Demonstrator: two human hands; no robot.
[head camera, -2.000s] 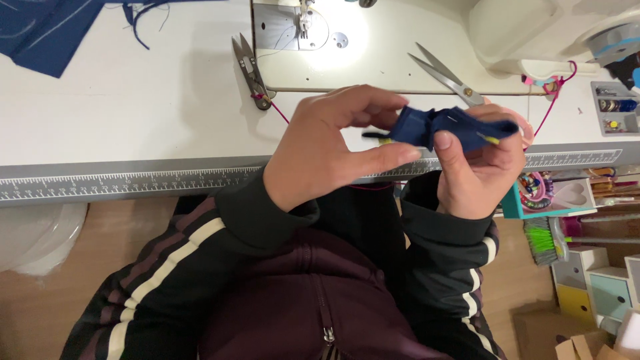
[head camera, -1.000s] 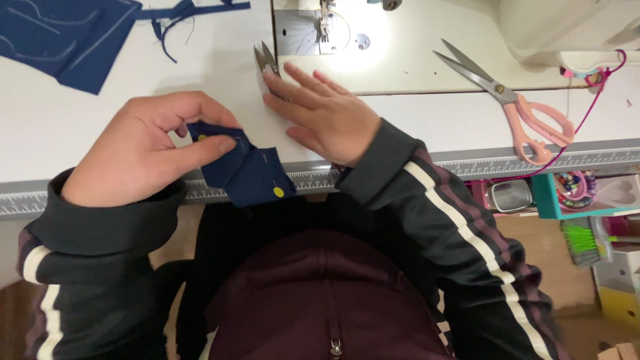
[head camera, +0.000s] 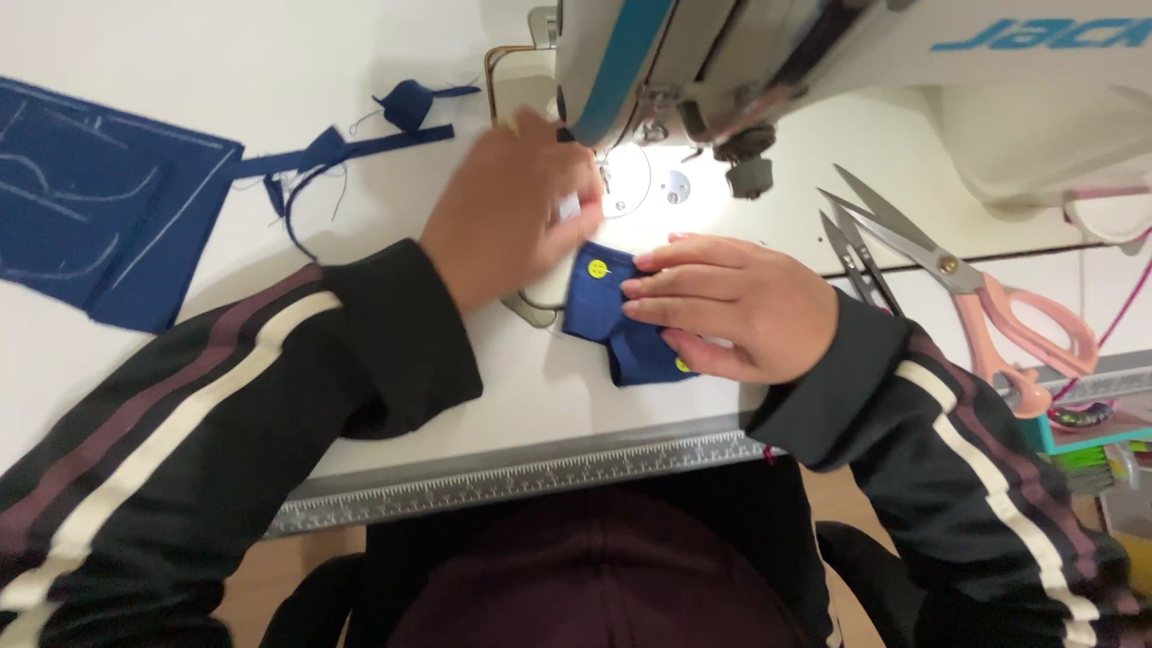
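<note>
A small navy fabric piece (head camera: 594, 306) with yellow buttons (head camera: 598, 268) lies on the white table, just in front of the lit needle plate (head camera: 625, 180) of a sewing machine (head camera: 666, 81). My right hand (head camera: 738, 301) rests on its right part, fingers over the cloth, partly covering the lower button. My left hand (head camera: 526, 202), blurred, is raised beside the machine's needle area, above and left of the fabric; a small white thing shows at its fingers, and its grip is unclear.
Pink-handled scissors (head camera: 967, 270) lie at the right, with thread snips (head camera: 859, 256) beside them. Chalk-marked navy cloth (head camera: 108, 207) and navy scraps (head camera: 342, 148) are at the left. A ruler strip (head camera: 522, 472) runs along the table's front edge; a teal tray (head camera: 1080, 432) sits beyond, at right.
The buttoned fabric has moved from my left hand at the table's front edge to under my right hand near the needle plate. My left hand has moved to the machine. The snips now lie by the scissors.
</note>
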